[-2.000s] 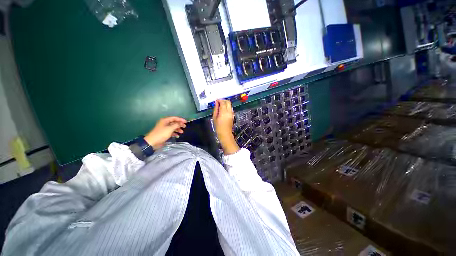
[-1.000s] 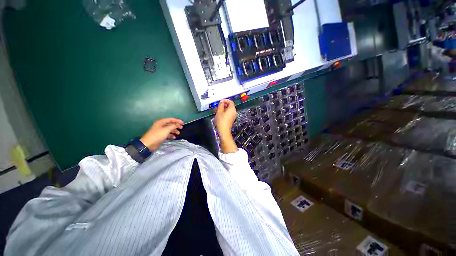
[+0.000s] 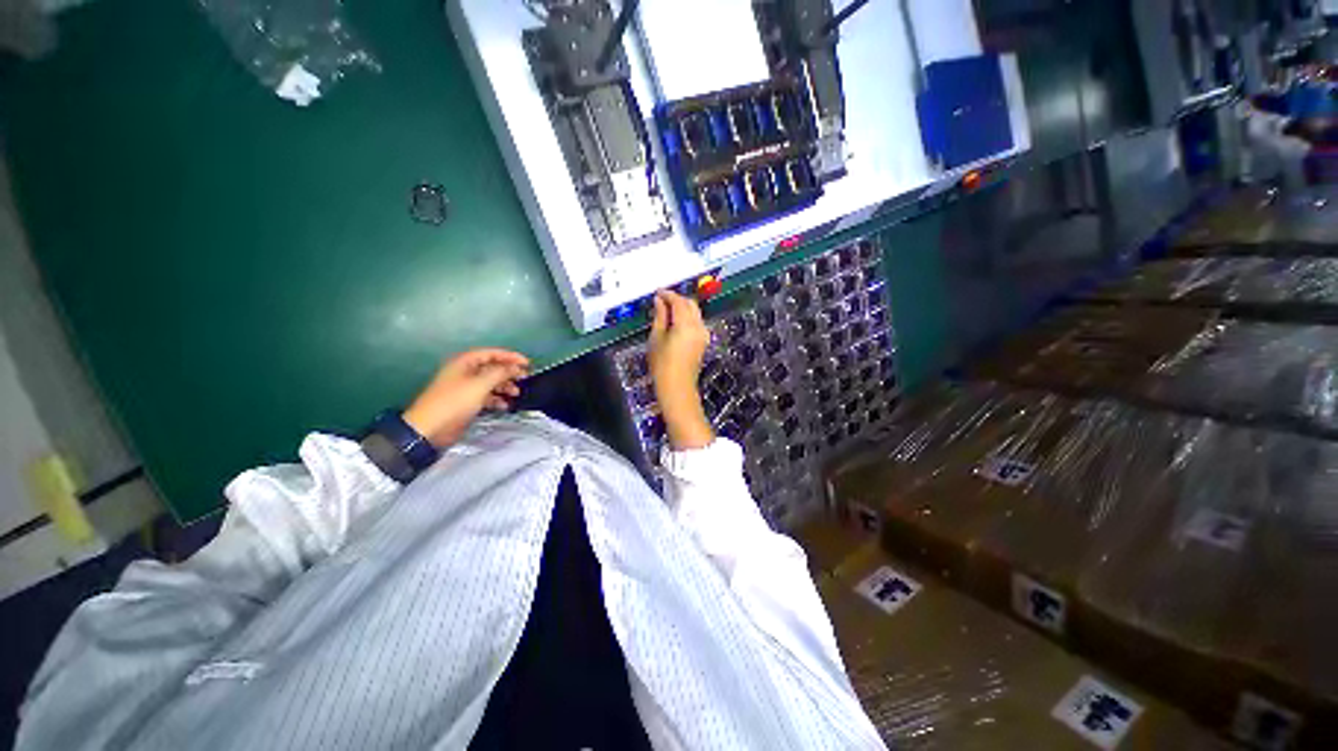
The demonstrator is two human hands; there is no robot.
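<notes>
My right hand (image 3: 680,349) is at the machine's white front edge, thumb and fingertips close together beside the blue and orange-red buttons. Whether something tiny is pinched there cannot be told. My left hand (image 3: 467,393) is at the green bench's near edge, fingers loosely curled and apart, with nothing visible in it. The black fixture (image 3: 741,159) lies on the white machine bed (image 3: 719,44), with square modules in its two rows of pockets. Clear trays with many dark square modules (image 3: 792,360) lie below the machine's front edge, right of my right hand.
One loose dark module (image 3: 429,203) lies on the green mat (image 3: 264,279). A crumpled clear bag (image 3: 301,44) is at the far left. A blue pad (image 3: 964,110) is at the bed's right end. Film-wrapped cartons (image 3: 1086,514) stand at the right.
The view has shifted slightly, so the machine and mat sit further left. My right hand has moved slightly right along the front edge. My left hand stays at the bench edge.
</notes>
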